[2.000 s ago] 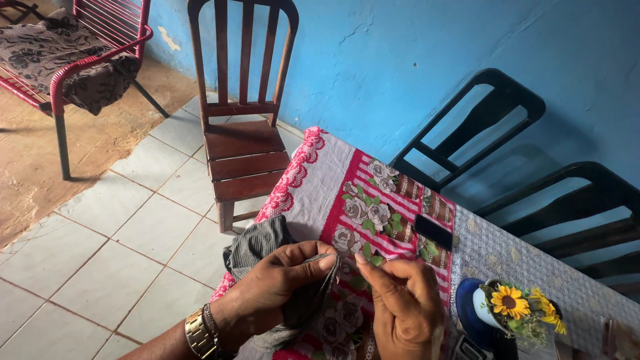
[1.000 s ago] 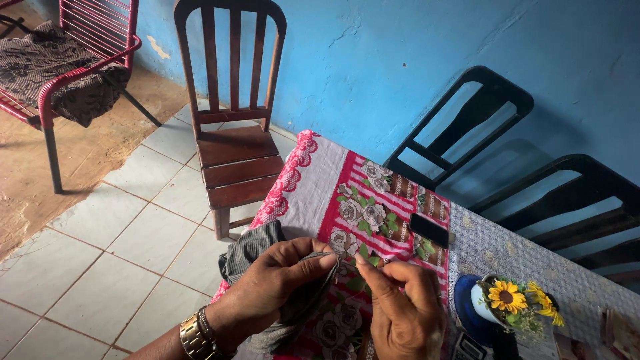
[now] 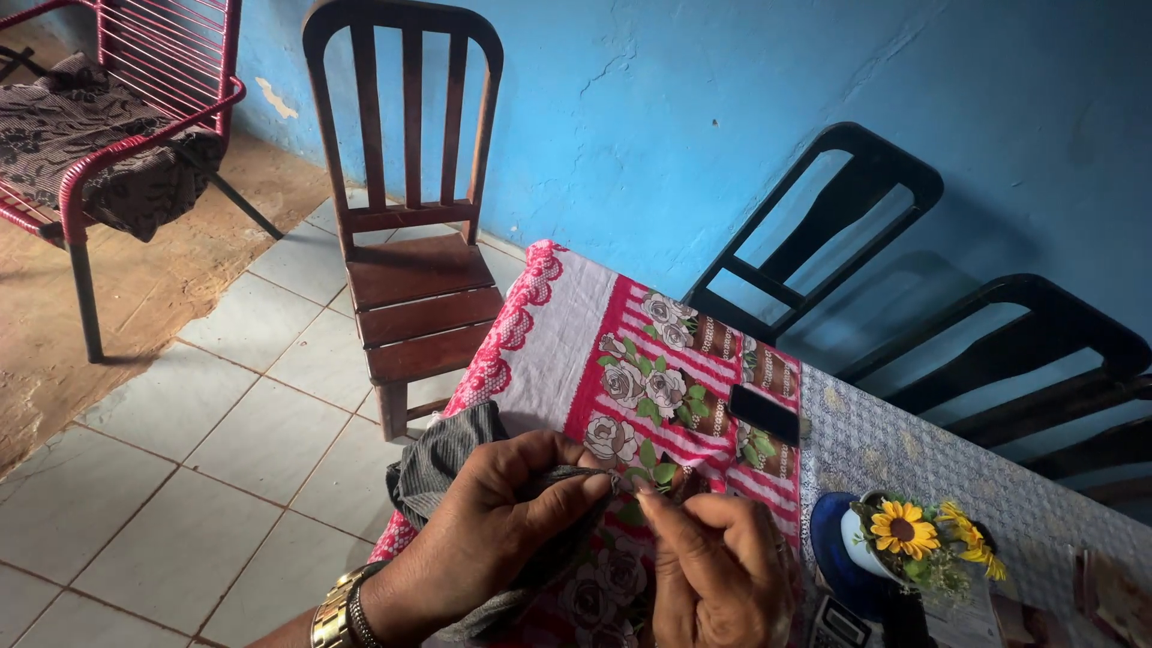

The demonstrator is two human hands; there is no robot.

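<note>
A dark grey striped cloth (image 3: 450,454) hangs from my left hand (image 3: 513,513), whose thumb and fingers pinch its edge above the table. A gold watch and a dark bracelet circle the left wrist. My right hand (image 3: 720,567) is just to the right, thumb and forefinger pressed together close to the pinched edge. Whether something thin, such as a needle or thread, sits between those fingertips is too small to tell. Beneath both hands lies a pink and white cloth with printed roses (image 3: 625,387).
On the table lie a black phone (image 3: 763,414), a potted plant with yellow flowers (image 3: 904,531) and a calculator (image 3: 839,623). A brown wooden chair (image 3: 427,306) stands beyond the left edge; dark chairs (image 3: 810,234) line the blue wall. A red corded chair (image 3: 162,153) is at the upper left.
The right fingertips have come closer to the cloth edge held by my left hand. The left hand keeps its pinch on the cloth.
</note>
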